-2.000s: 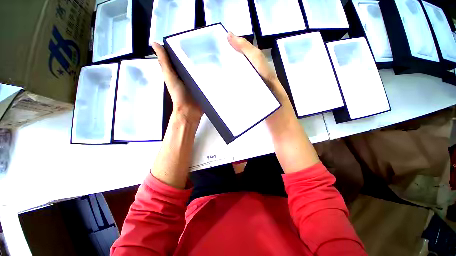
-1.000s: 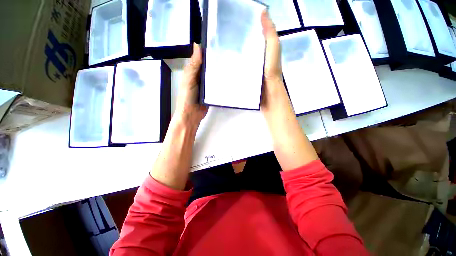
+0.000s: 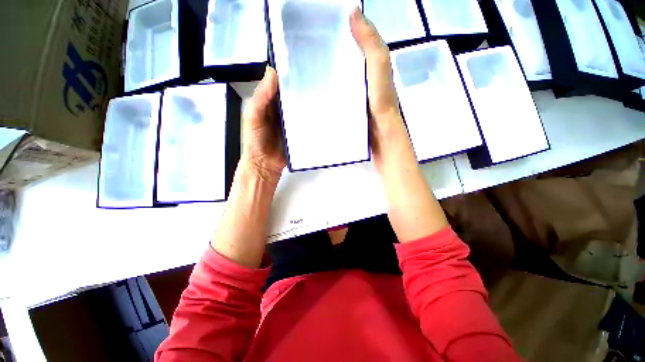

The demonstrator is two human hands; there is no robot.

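A black-rimmed box base (image 3: 325, 106) with a white moulded inner tray is held up above the bench, open side facing me, its top end cut off by the picture's upper edge. My left hand (image 3: 263, 131) grips its left side, thumb along the edge. My right hand (image 3: 378, 78) grips its right side, fingertips near the upper right edge. Both hands are bare. The fingers under the box are hidden.
Two box bases (image 3: 191, 141) lie side by side at left. Two more (image 3: 503, 106) lie at right, with a row behind. A brown shipping carton (image 3: 56, 71) stands at the left. An open lower carton (image 3: 106, 318) is below the bench (image 3: 64, 240). Brown paper (image 3: 566, 226) lies at right.
The held box was tilted to the right two seconds ago and is now nearly upright in view, moved slightly left. Both hands have turned with it and still hold it.
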